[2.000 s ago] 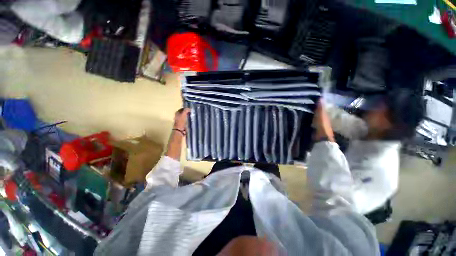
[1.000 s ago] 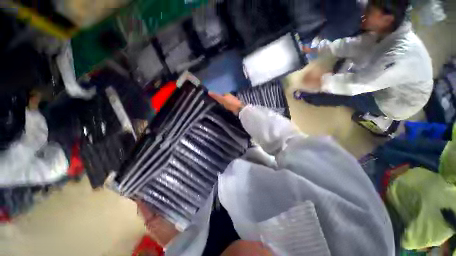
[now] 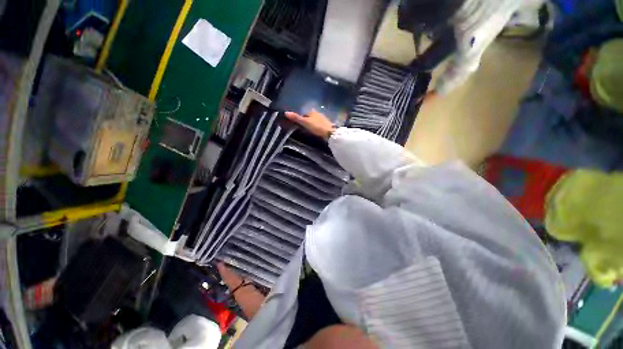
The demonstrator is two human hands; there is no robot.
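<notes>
A black turnover crate [image 3: 266,198] packed with grey ribbed slabs is held tilted across the middle, in front of my white smock. Several slabs lie lengthwise along its far side; the others stand in rows beside them. My right hand [image 3: 312,123] grips the crate's upper end, thumb side showing. My left hand [image 3: 232,278], with a dark wristband, is at the lower end; its fingers are partly hidden by the crate.
A green bench [image 3: 218,82] with yellow edging and a white paper [image 3: 207,42] stands at left, near a grey box unit [image 3: 102,129]. Another slab-filled crate [image 3: 382,99] is beyond my right hand. A person in white [image 3: 481,34] is upper right; a yellow-green sleeve [image 3: 591,218] is at right.
The view has turned and moved toward the green bench. The crate, still in both hands, was level two seconds ago and now lies diagonally in the picture, near the bench.
</notes>
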